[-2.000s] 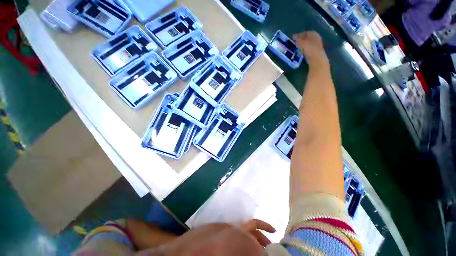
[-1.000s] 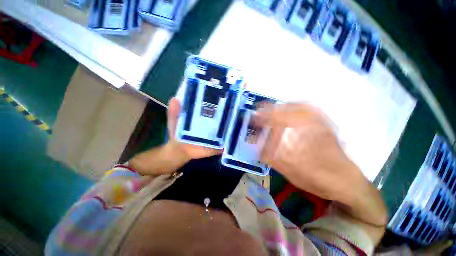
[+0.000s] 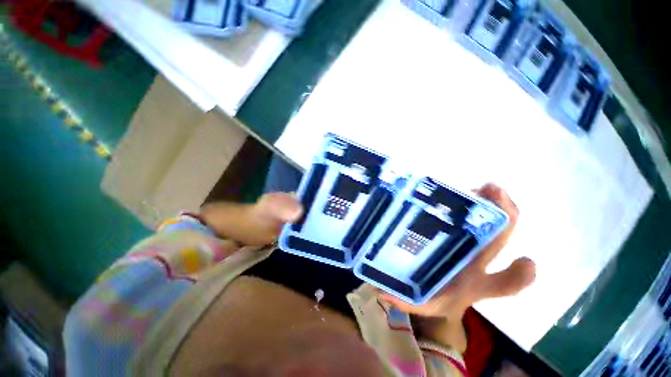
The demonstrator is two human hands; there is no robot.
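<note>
Two light-blue plastic housings, open side up, are held side by side and touching at the white sheet's near edge. My left hand [image 3: 268, 217] grips the left housing [image 3: 340, 202] at its left edge, thumb on the rim. My right hand [image 3: 485, 269] is under and beside the right housing [image 3: 421, 239], with fingers at its right edge and the thumb sticking out to the right. Both housings show black strips, a black patch at the far end and a small dotted patch. The fingers below the housings are hidden.
A row of housings [image 3: 538, 59] lies along the far right edge of the white sheet [image 3: 434, 96]. Loose housings [image 3: 210, 13] lie at top left. A filled tray stack [image 3: 644, 339] is at lower right. A cardboard box [image 3: 173, 151] and red stool [image 3: 59, 33] stand left.
Since one second ago, my right hand has moved from over the right housing to beneath and beside it. Both housings sit lower and further right in view. The earlier reach across the bench has ended.
</note>
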